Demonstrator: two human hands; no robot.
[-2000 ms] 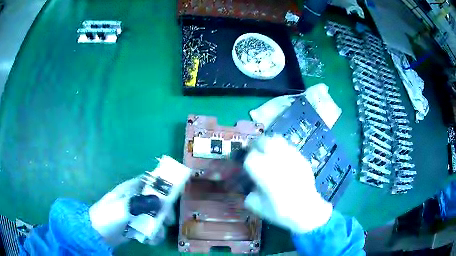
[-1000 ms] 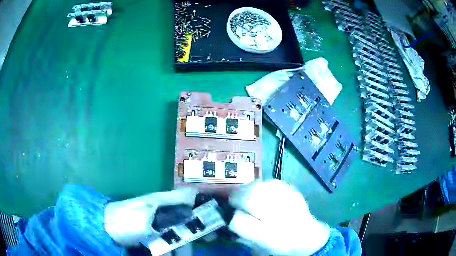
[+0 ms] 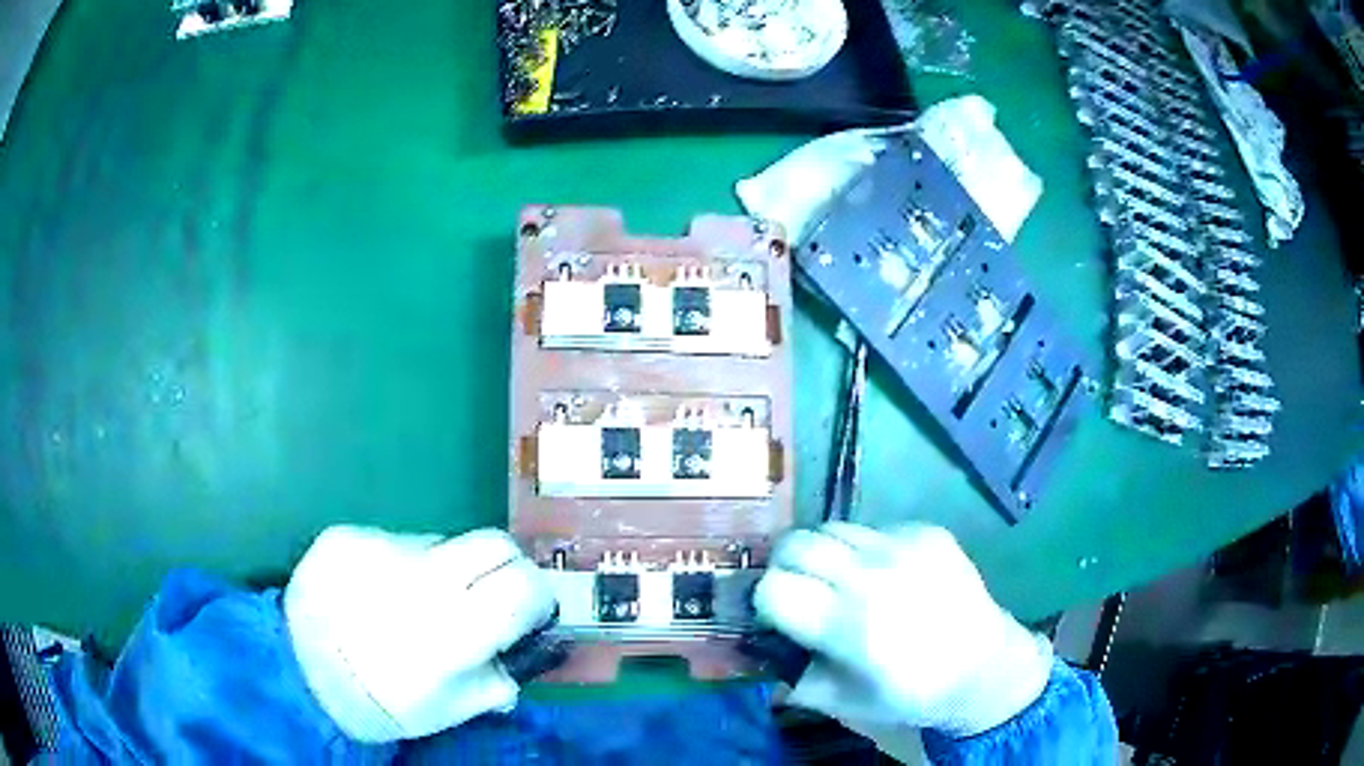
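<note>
The reddish-brown fixture base [image 3: 651,519] lies before me with a heatsink in each of its three slots. Each heatsink bears two black transistors. The top heatsink [image 3: 573,317] and middle heatsink [image 3: 573,457] lie free of my hands. My left hand [image 3: 426,629], in a white glove with dark fingertips, grips the left end of the bottom heatsink [image 3: 655,602]. My right hand [image 3: 898,629], gloved the same way, grips its right end. My fingertips partly hide both ends. The tweezers [image 3: 848,427] lie right of the base.
The dark grey-blue cover plate [image 3: 965,337] lies at a slant on a white cloth [image 3: 995,165]. A black tray [image 3: 643,105] with a screw dish [image 3: 770,38] is behind. Rows of heatsink assemblies [image 3: 1159,270] stand at right. Other heatsinks [image 3: 232,15] are cut off at upper left.
The heatsink that was in my left hand now sits in the bottom slot. My right hand has moved to its right end. The whole bench has shifted up in view.
</note>
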